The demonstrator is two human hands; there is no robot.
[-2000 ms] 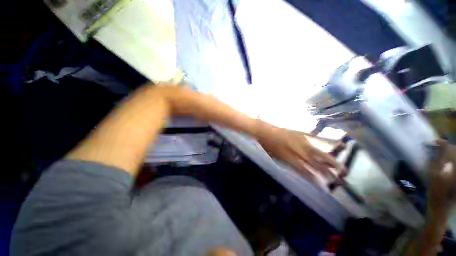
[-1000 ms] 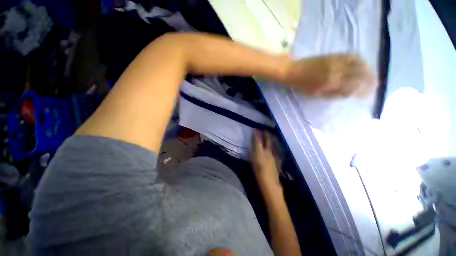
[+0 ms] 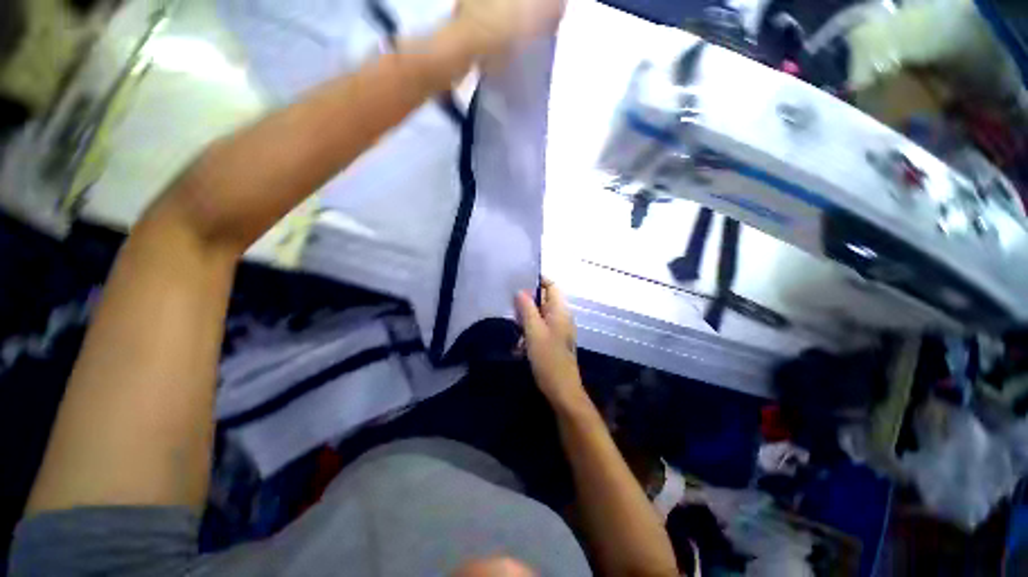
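A light grey garment panel (image 3: 502, 214) with a dark stripe lies across the white table's front edge, its lower corner hanging over. My left hand (image 3: 513, 20) is blurred at the top edge of the picture, on the far end of the panel; its fingers are partly cut off, but the cloth runs up into it. My right hand (image 3: 549, 336) pinches the panel's right edge near the table edge. The white sewing machine head (image 3: 778, 147) stands to the right, with the presser foot (image 3: 639, 210) under its left end.
Two short dark strips (image 3: 725, 265) and a thin dark tool (image 3: 758, 310) lie on the machine bed. More striped panels (image 3: 327, 394) are heaped below the table edge. A worn yellowish board (image 3: 169, 113) is at left. Cloth scraps (image 3: 958, 462) lie below right.
The view has swung right, showing the machine head again. My right hand has moved from the heap below up to the panel's edge. My left hand has moved to the panel's far end.
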